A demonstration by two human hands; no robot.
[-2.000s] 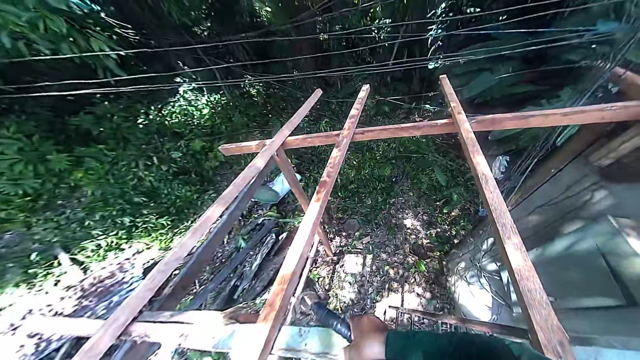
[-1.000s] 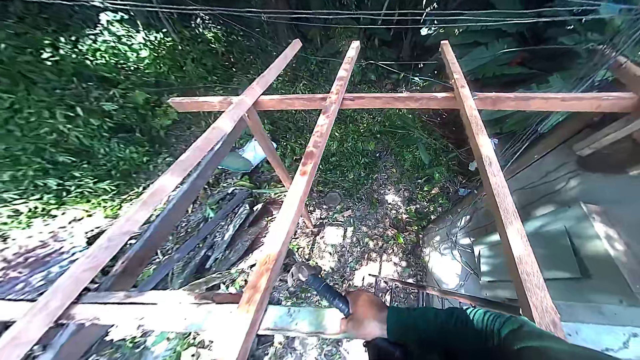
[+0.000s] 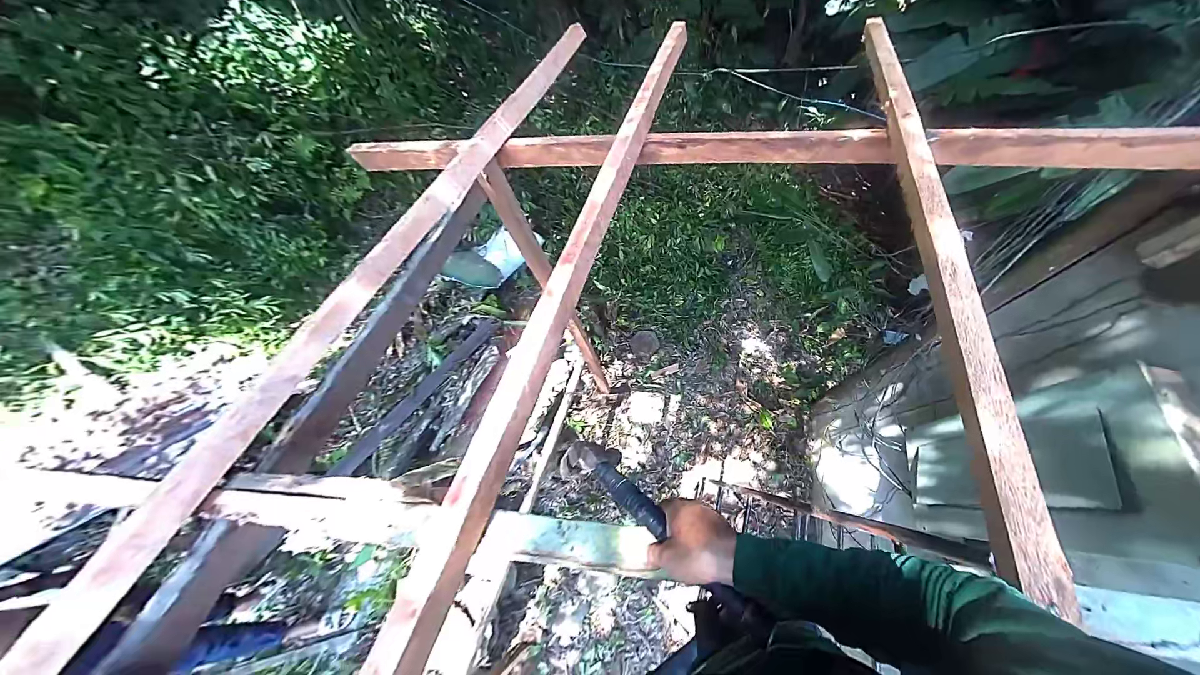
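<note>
My right hand (image 3: 696,544), in a green sleeve, grips the dark wrapped handle of a hammer (image 3: 630,497). The hammer's head points up and left, just right of the middle wooden rafter (image 3: 553,309). The hand is at the pale horizontal beam (image 3: 572,542) below the rafters. Another rafter (image 3: 347,309) slants at the left, and a third (image 3: 975,375) stands right of the hand. All three cross a far wooden crossbeam (image 3: 769,148). My left hand is not in view.
A diagonal brace (image 3: 525,230) drops from near the crossbeam's left end. Old boards (image 3: 422,394) lie on the ground below. Thin wires run beyond the frame. At the right are a concrete surface (image 3: 1031,328) and a flat panel (image 3: 1022,459). Dense foliage (image 3: 187,187) grows at the left.
The view has shifted, bringing the crossbeam higher in the picture. My right hand remains on the hammer beside the middle rafter.
</note>
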